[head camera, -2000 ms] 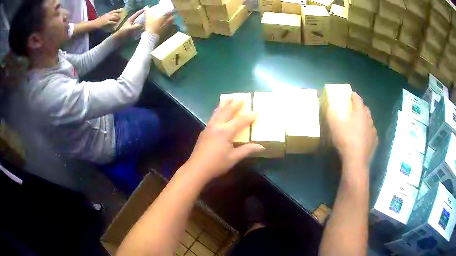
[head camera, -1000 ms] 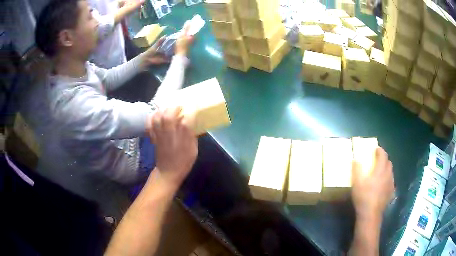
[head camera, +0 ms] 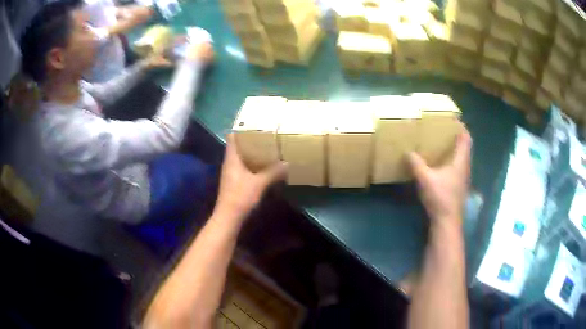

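A row of several plain kraft boxes (head camera: 350,151) stands side by side near the front edge of the green bench. My left hand (head camera: 247,180) grips the left end box, with the thumb on its front. My right hand (head camera: 444,177) grips the right end box, with the thumb on its front face. The two right boxes sit slightly higher than the middle ones. Whether the row is lifted clear of the bench cannot be told. An open brown carton (head camera: 292,307) with boxes inside is below the bench, partly hidden by my left arm.
A seated person (head camera: 96,138) works at the left. Kraft boxes are piled at the back centre (head camera: 276,32), at the back (head camera: 366,51) and in a wall at the back right (head camera: 514,51). White-and-teal boxes (head camera: 507,225) line the right side of the green bench (head camera: 360,225).
My left hand has brought a kraft box from the left to the left end of the row. My right hand stays on the right end. The row now looks more upright and squeezed between both hands.
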